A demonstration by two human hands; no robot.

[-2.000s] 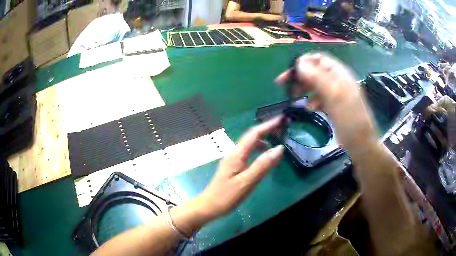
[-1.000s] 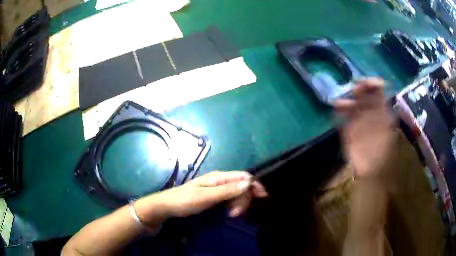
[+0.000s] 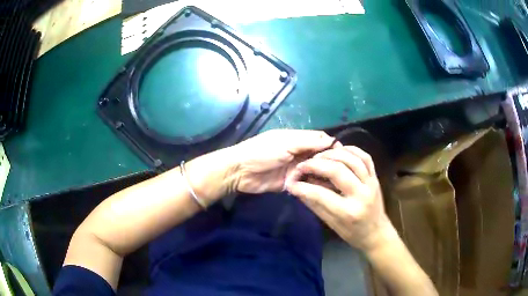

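A square black plastic frame (image 3: 252, 104) with a large round hole lies flat on the green table, near its front edge. My left hand (image 3: 272, 159) is just in front of the frame, past the table edge, with a thin black strip (image 3: 351, 132) at its fingertips. The strip curves out behind my fingers against a dark background. My right hand (image 3: 341, 191) meets my left hand, its thumb and fingers pinched together. What the right fingertips pinch is too small to tell.
Another black frame (image 3: 466, 60) lies at the upper right. A frame stack (image 3: 14, 75) stands at the far left. White backing paper (image 3: 289, 10) and the edge of a black strip sheet (image 3: 142, 4) are at the top. An open cardboard box (image 3: 443, 202) is below the table edge at right.
The view has tilted down and the frame shows larger. My right hand has come from the frame at right to my left hand. Both hands are now together at the table's front edge.
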